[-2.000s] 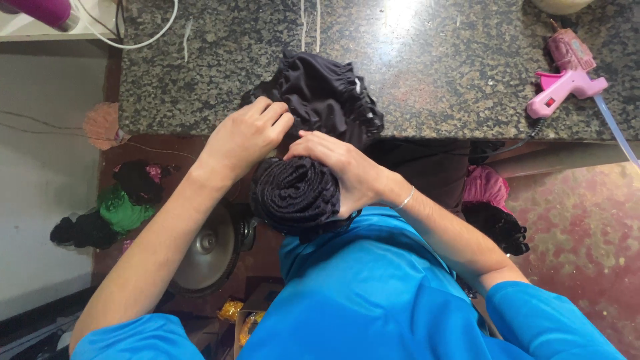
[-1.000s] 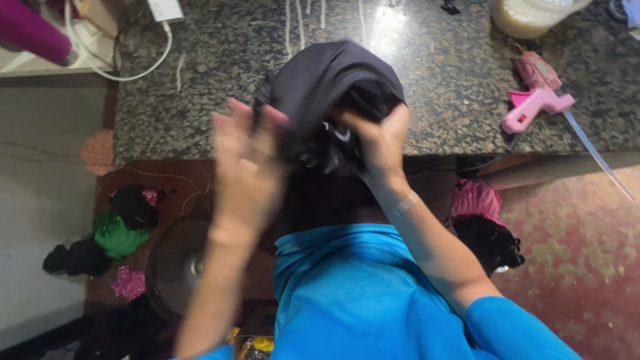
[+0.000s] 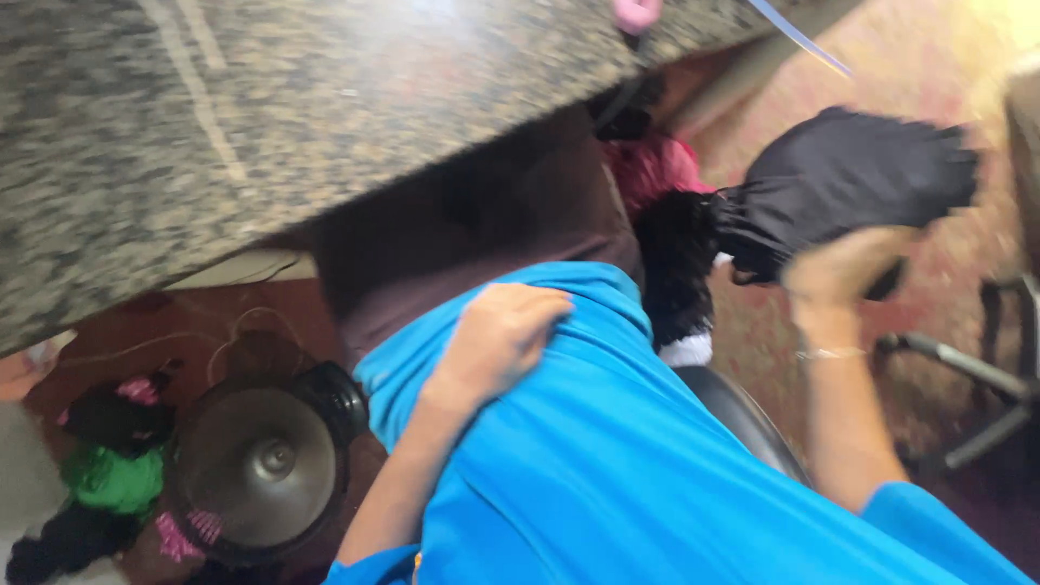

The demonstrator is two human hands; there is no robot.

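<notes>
My right hand (image 3: 849,264), blurred, grips the lower edge of a gathered black fabric piece (image 3: 845,175), held out to the right beyond the counter, above the floor. Its fingers are partly hidden by the cloth and blur. My left hand (image 3: 508,333) rests on the front of my blue shirt with curled fingers, and nothing shows in it.
A speckled granite counter (image 3: 325,106) runs across the upper left, with part of a pink glue gun (image 3: 636,12) at its edge. Below are a round fan-like object (image 3: 260,463), green fabric (image 3: 118,479), pink fabric (image 3: 654,175) and a metal-legged stand (image 3: 959,366).
The black fabric has moved from over the counter edge out to the right in my right hand. My left hand has come down onto my shirt. The view has turned right.
</notes>
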